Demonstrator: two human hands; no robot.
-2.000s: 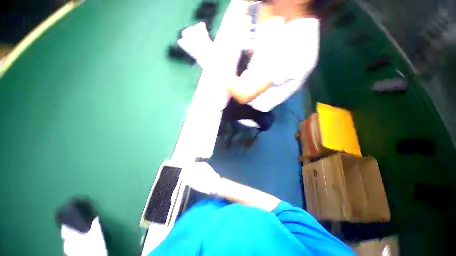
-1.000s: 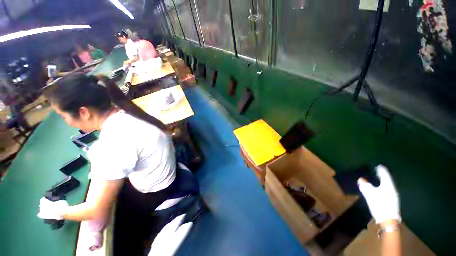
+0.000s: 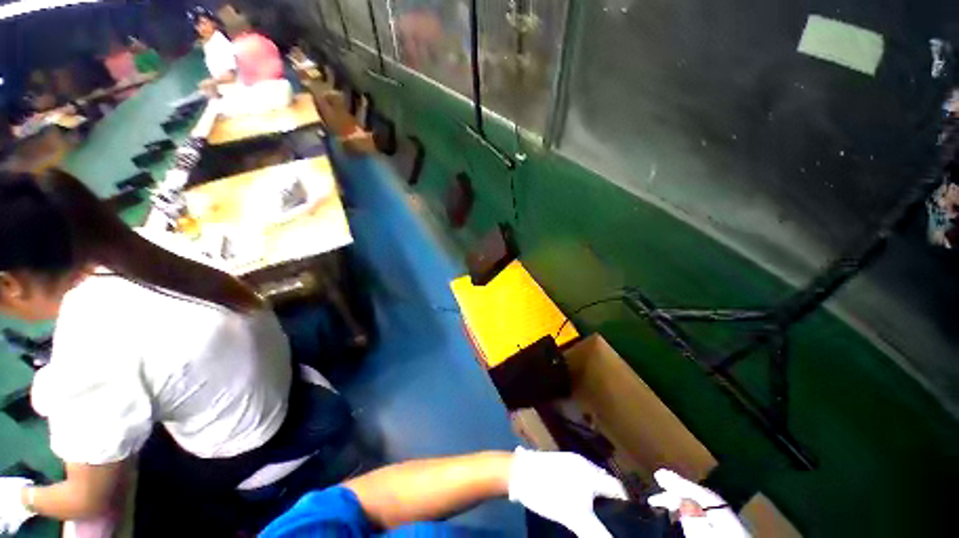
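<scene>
My left hand, in a white glove, comes in at the bottom edge and grips a black box unit. My right hand, also white-gloved, is on the unit's right side; a bit of bare fingertip shows. The unit is dark and cut off by the bottom edge, so its lower part is hidden. Both hands are in front of an open cardboard carton with jumbled dark pieces inside. Another black unit is between the carton and the yellow ribbed tray.
A green belt with spaced black units runs along the windowed wall. A black stand lies across it. A co-worker in white sits at left by the other belt. Wooden tables are beyond, beside the blue aisle.
The view has shifted along the right belt. My left hand has come into view; my right hand is lower and further left. Both now hold a unit. A black unit appears by the yellow tray's near edge.
</scene>
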